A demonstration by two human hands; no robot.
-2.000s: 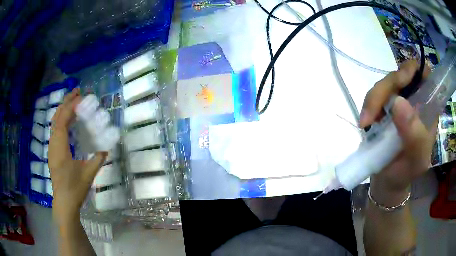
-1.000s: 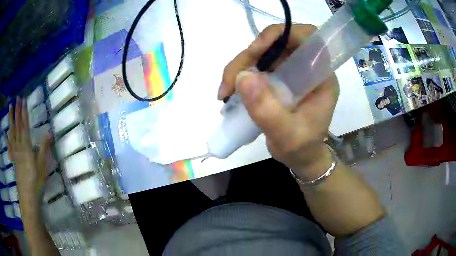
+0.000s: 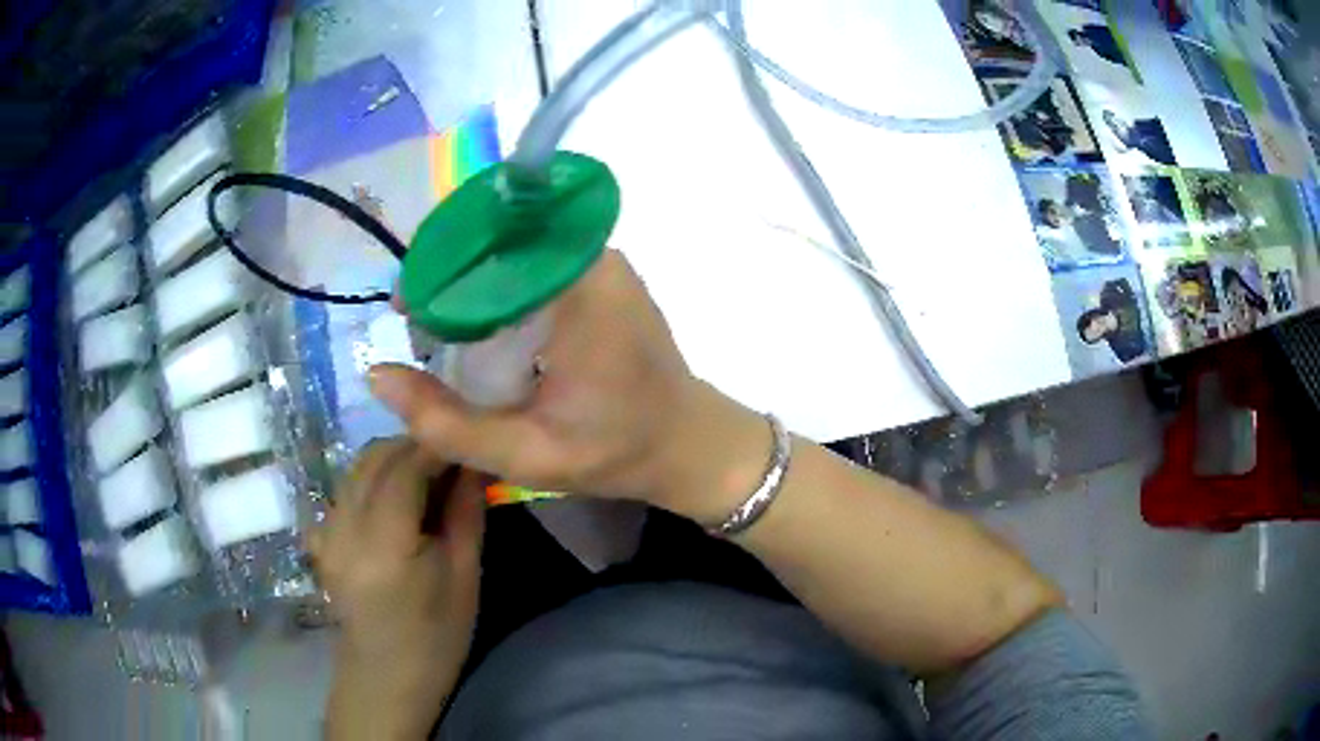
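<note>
My right hand (image 3: 579, 391) is closed around the translucent dispensing syringe (image 3: 497, 365), left of the picture's centre. The syringe is seen from its back end, with the green oval cap (image 3: 510, 246) towards me and the clear air hose (image 3: 601, 70) running up from it. The syringe's tip is hidden below the cap and hand. My left hand (image 3: 401, 543) is just below and touching or very near my right hand, over the table's front edge. Its fingers are curled; whether it holds a part is hidden. The black cable (image 3: 290, 290) loops at the left of the cap.
A clear blister tray (image 3: 297, 492) with columns of white blocks (image 3: 227, 430) stands at the left. Blue crates (image 3: 58, 478) are beyond it and at the upper left. A white sheet (image 3: 869, 188) and hoses lie on the picture-printed table cover (image 3: 1115, 232). A red stool (image 3: 1230, 485) is at the right.
My left hand has moved right from the trays to the table's front edge. My right hand has moved left with the syringe and turned it, so its green cap now faces me.
</note>
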